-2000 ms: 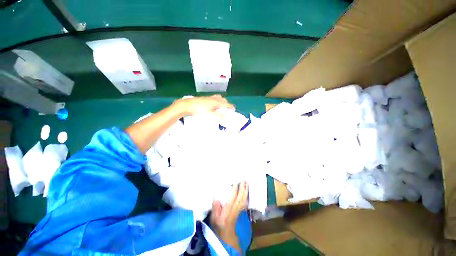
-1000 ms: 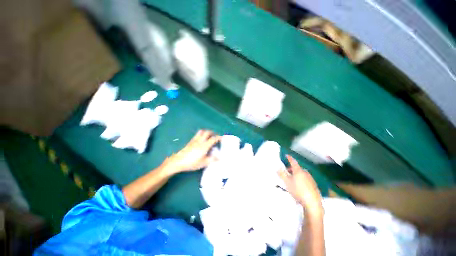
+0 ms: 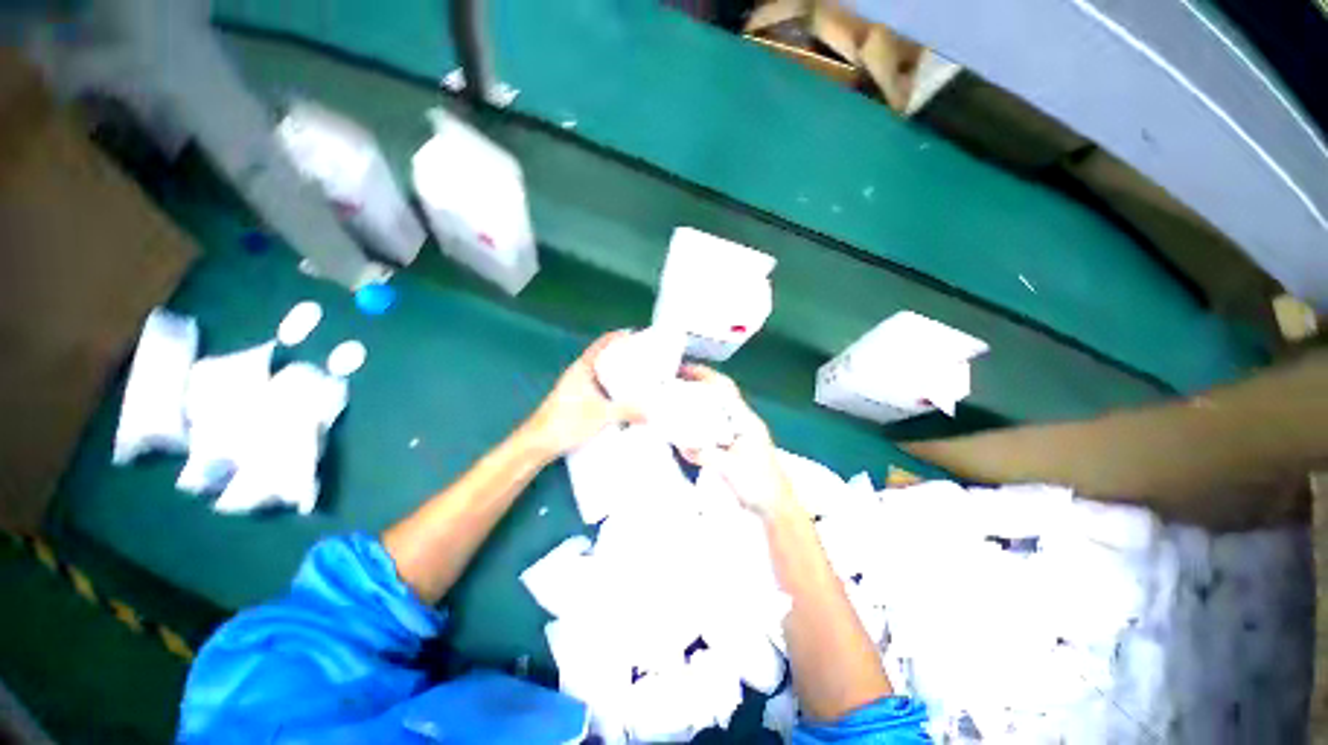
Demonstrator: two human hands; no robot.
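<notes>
My left hand point(image 3: 578, 397) and my right hand point(image 3: 733, 444) are close together in front of me, each holding a white wrapped item. The item in my left hand point(image 3: 635, 364) stands up in front of a white carton point(image 3: 714, 290) with a small red mark. The item in my right hand point(image 3: 693, 413) is partly hidden by the fingers. A loose pile of white wrapped items point(image 3: 663, 582) lies below my hands. The bright glare hides the items' edges and contents.
More white cartons stand along the far edge, one at right point(image 3: 899, 367) and two at left point(image 3: 478, 204). A brown bulk carton point(image 3: 1107, 437) with white bundles is at right. Set-aside pouches point(image 3: 230, 415), two white discs point(image 3: 300, 322) and a blue cap point(image 3: 374, 299) lie at left.
My hands have moved from the sides of the pile to in front of a carton and come together, now lifting wrapped items. The view has shifted, first turning towards the left part of the bench.
</notes>
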